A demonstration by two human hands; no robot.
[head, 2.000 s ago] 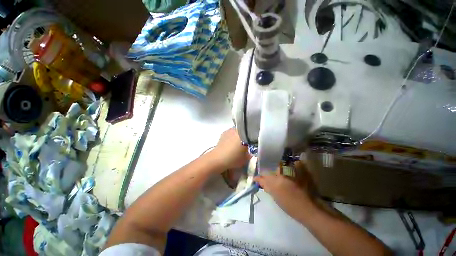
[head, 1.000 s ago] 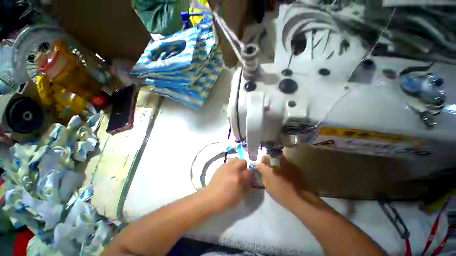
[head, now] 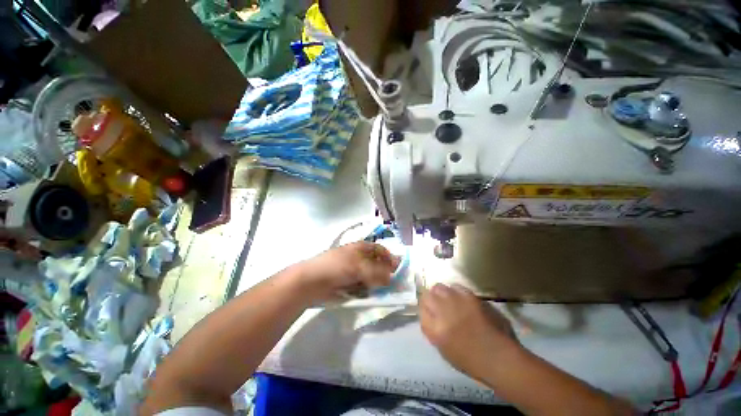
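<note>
A white fabric piece [head: 382, 304] with a blue edge lies under the lit left end of the sewing machine [head: 561, 154]. My left hand [head: 357, 266] is closed on the fabric, left of the needle area. My right hand [head: 455, 318] is in front of the presser foot [head: 443, 246], its fingertips curled at the fabric's right edge; whether it grips the fabric cannot be told. The needle point is lost in the glare.
A checked stack [head: 305, 122] lies behind at left. A dark phone [head: 211, 193] and a crumpled pale heap [head: 106, 301] are at left. White pieces [head: 520, 65] are heaped on the machine. A slim metal tool [head: 650, 329] and red cord [head: 713, 353] lie at right.
The view has shifted, showing more of the machine arm. My left hand has moved back and left from beside my right hand, and more white fabric shows in front of it.
</note>
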